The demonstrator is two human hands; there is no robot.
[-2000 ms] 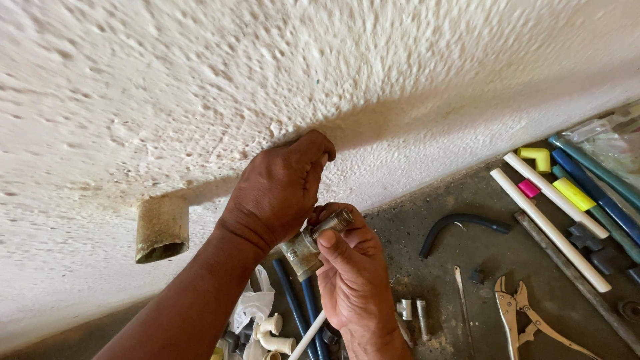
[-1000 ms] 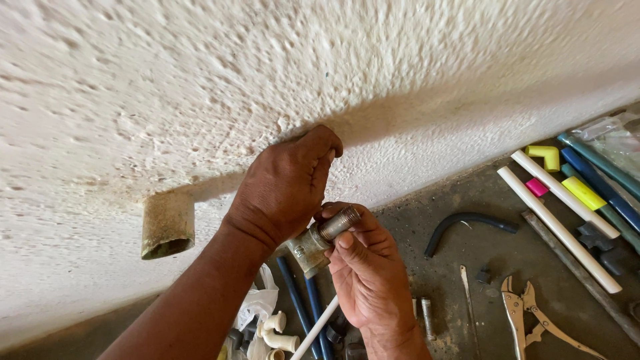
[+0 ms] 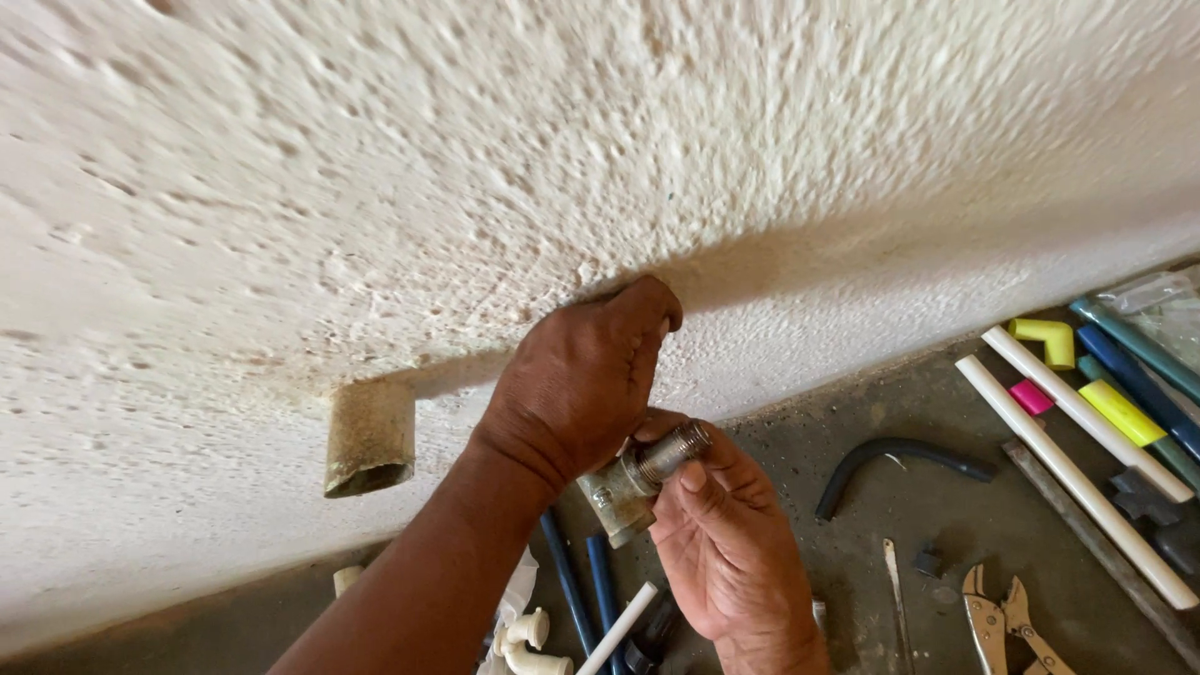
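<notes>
My left hand (image 3: 581,384) is bent at the wrist against the rough white wall (image 3: 797,141), its fingers curled; whether it grips something there is hidden. Below it, my right hand (image 3: 731,525) holds a threaded metal pipe nipple (image 3: 677,450) between thumb and fingers. The nipple joins a worn metal pipe fitting (image 3: 614,502), which lies just under my left wrist and is partly covered by it. To the left, a short, stained stub of pipe (image 3: 370,436) sticks out of the wall, its lower end uneven.
On the dark floor lie locking pliers (image 3: 989,619), a thin metal rod (image 3: 897,600), a bent black hose (image 3: 891,450), white pipes (image 3: 1069,478), a yellow elbow (image 3: 1050,339) and blue pipes (image 3: 1139,375). Cream pipe fittings (image 3: 530,647) and a white tube (image 3: 619,628) lie below my hands.
Both hands stay close together by the wall. The threaded nipple in my right hand points further up and to the right than two seconds ago.
</notes>
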